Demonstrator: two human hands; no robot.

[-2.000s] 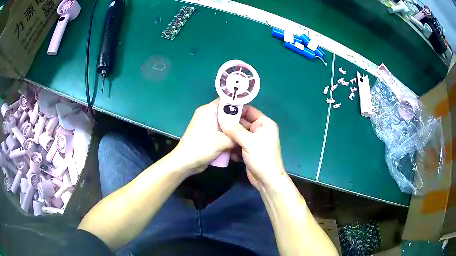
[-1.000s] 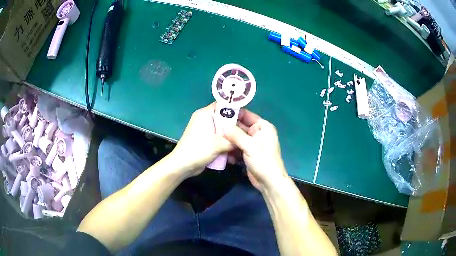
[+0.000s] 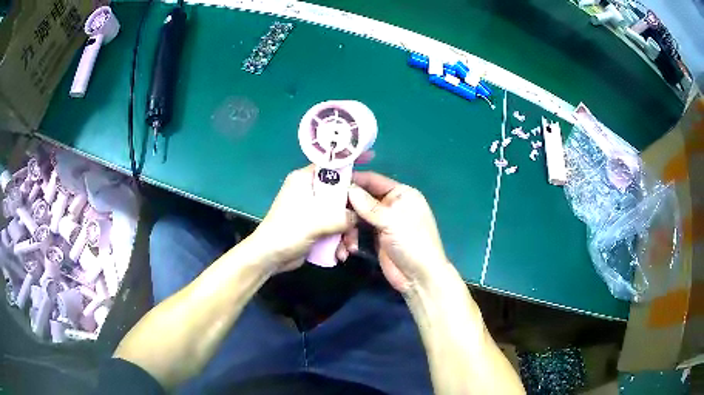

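Note:
A pale pink fan body (image 3: 333, 133) is held upright above the table's front edge, its round spoked head away from me and a dark oval window at the top of its handle. My left hand (image 3: 297, 212) is wrapped around the handle from the left. My right hand (image 3: 397, 220) is at the handle's right side, thumb and fingertips close to or against it. The fingertips partly hide the handle's right edge, and I cannot tell whether they hold a small part.
Electric screwdriver (image 3: 166, 73), circuit board strip (image 3: 268, 48) and another pink fan (image 3: 87, 62) lie at the left and back. Blue batteries (image 3: 450, 78), small pink pieces (image 3: 516, 143), a pink handle cover (image 3: 553, 153) and a plastic bag (image 3: 617, 208) lie right. A bin of pink housings (image 3: 62, 247) stands lower left.
The fan body has moved left and turned so that the side of its head shows. My left hand has moved left with it. My right hand's fingers have loosened a little from the handle.

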